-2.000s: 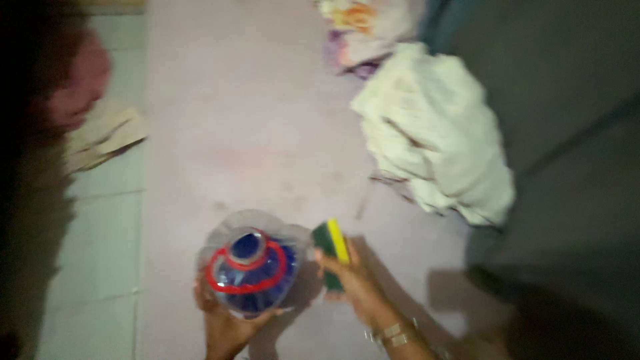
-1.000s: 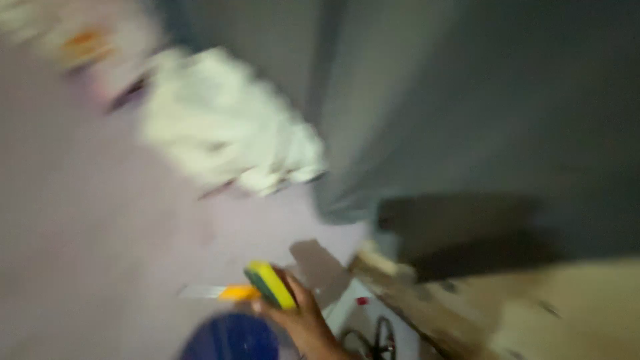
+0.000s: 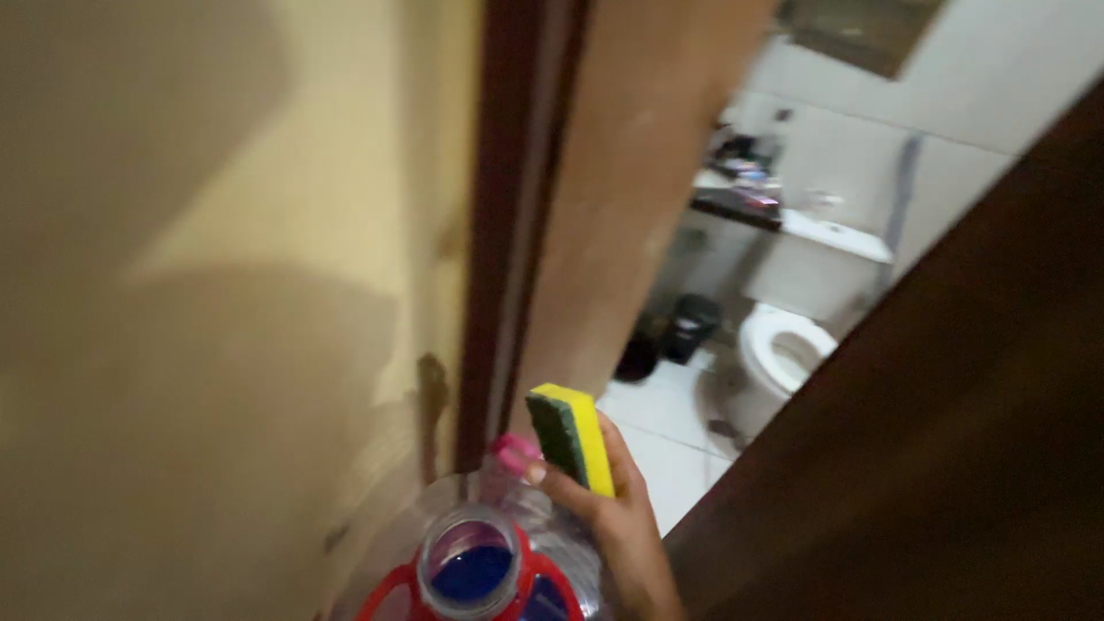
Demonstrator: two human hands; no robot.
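Observation:
In my right hand is a yellow and green scouring sponge, gripped between thumb and fingers. A small pink item, too blurred to name, shows beside the thumb. Just below and left of that hand is a large clear plastic container with a round open mouth, a red handle ring around its neck and something dark blue inside. My left hand cannot be seen; the lower edge of the view cuts off the container.
A wooden door frame stands ahead, with a yellowish wall at left and a dark brown door at right. Through the opening are a white toilet, a black bin, a shelf with items and a tiled floor.
The view has swung from the pale pinkish surface with white cloth to a doorway. The sponge remains in my right hand. My left hand, at the container two seconds ago, is out of sight.

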